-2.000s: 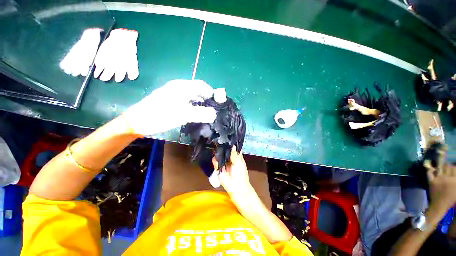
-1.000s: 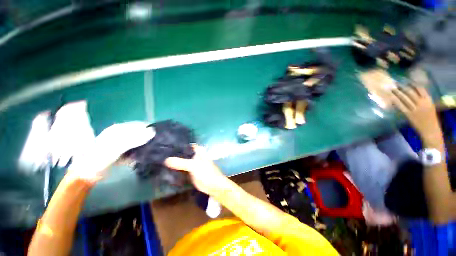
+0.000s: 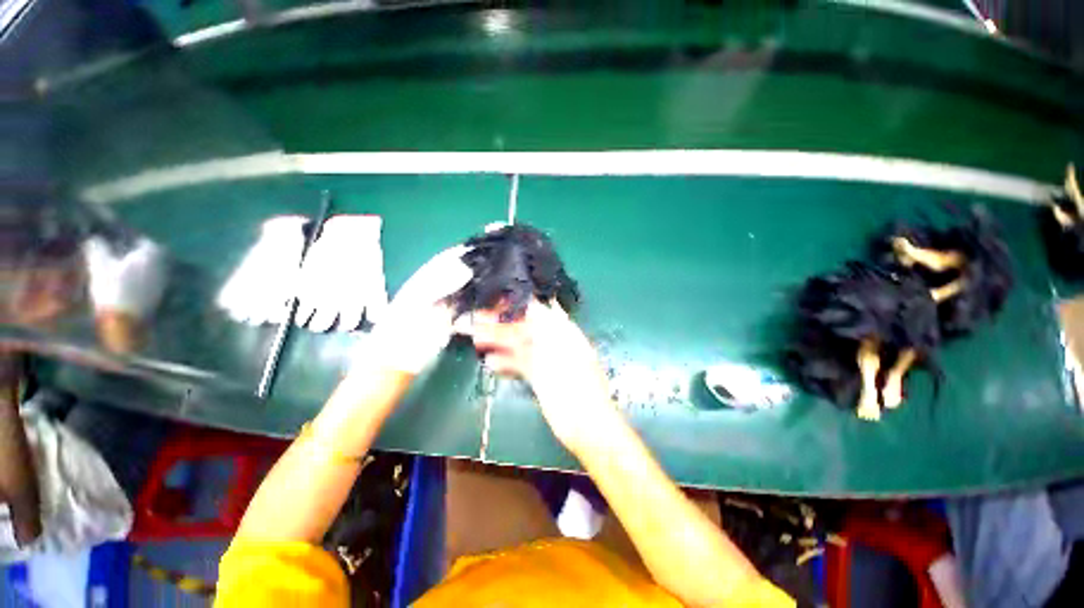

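Note:
A shaggy black tufted piece (image 3: 518,264) is held between both hands above the green bench. My left hand (image 3: 418,306), in a white knit glove, grips its left side. My right hand (image 3: 542,353), which looks bare and bleached by glare, has its fingers at the lower front of the piece. The fingertips are partly lost among the black strips. A white glue bottle (image 3: 735,386) lies on the bench to the right, blurred by glare.
Two black pieces with beige prongs (image 3: 865,327) touch each other at right; more black stuff is at the far right edge. White spare gloves (image 3: 340,276) lie left, by a dark panel edge (image 3: 292,297). Blurred gloved hand (image 3: 123,276) far left. Red stools and bins below.
The view has swung. A second pronged black piece now lies beside the one at right. Both hands have come closer together on the black piece.

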